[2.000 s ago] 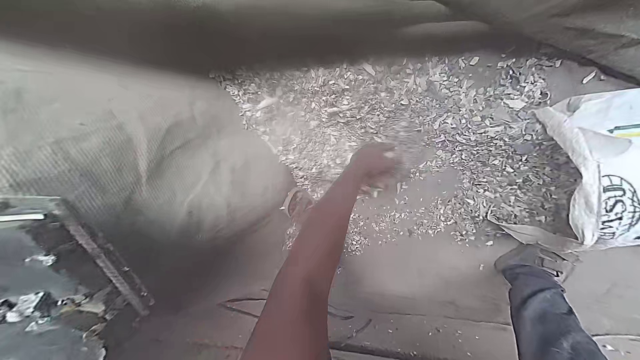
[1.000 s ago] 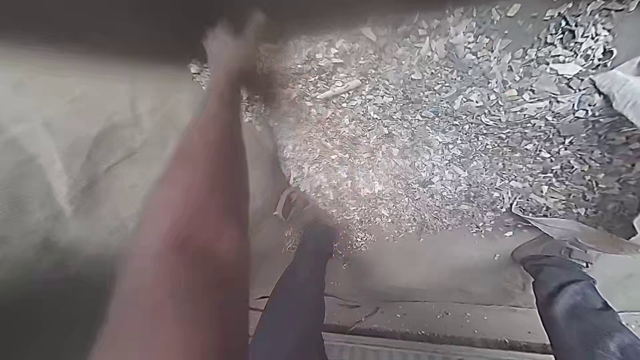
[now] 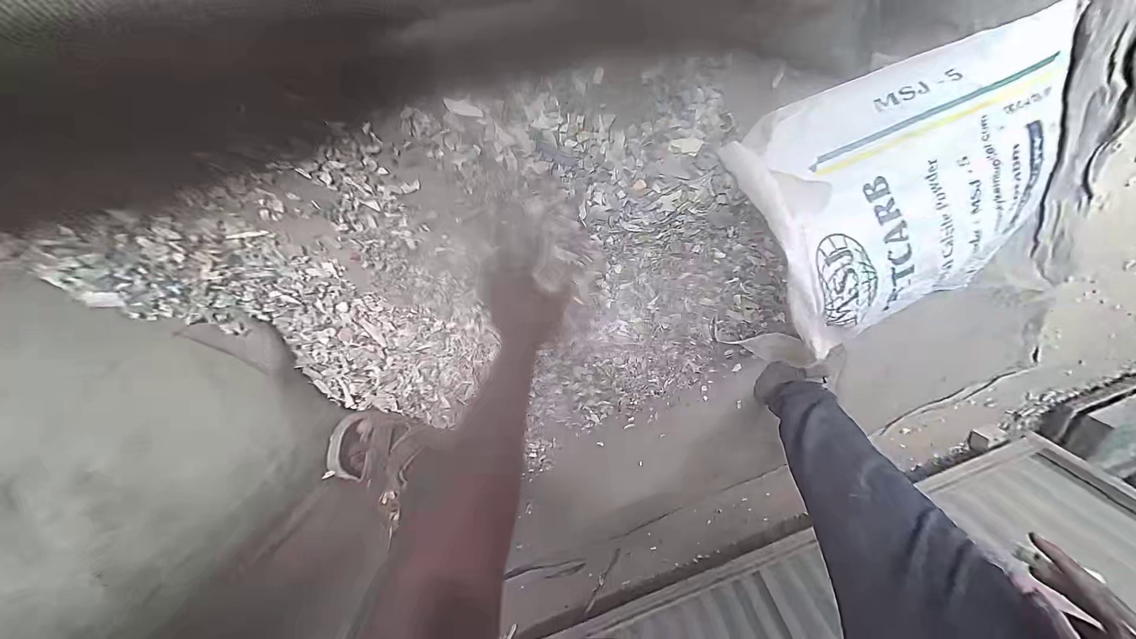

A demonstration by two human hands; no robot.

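My left hand [image 3: 532, 266], blurred, reaches down among loose pale flakes [image 3: 382, 337], which look like shredded scrap; some blurred flakes lie at its fingers. Whether its fingers are closed on any cannot be made out. The flakes spread over the ground to both sides of that hand. At the lower right edge, part of my right hand [image 3: 1069, 577] shows beside my dark-trousered leg [image 3: 870, 506]. Pale patches lie by its fingers, and its grip is unclear. A white printed sack [image 3: 932, 177] for calcite powder lies at the right, its mouth towards the flakes.
A large greyish sack or sheet [image 3: 142, 444] bulges at the left. Dark blurred material hangs across the top left. My foot [image 3: 785, 382] is beside the sack's mouth. A ribbed panel with a raised frame [image 3: 754, 590] lies along the bottom right, near a ground edge strewn with bits.
My left hand has moved from the far left edge of the flakes to their middle. My right hand has come into view. The view has shifted, showing more of the white sack.
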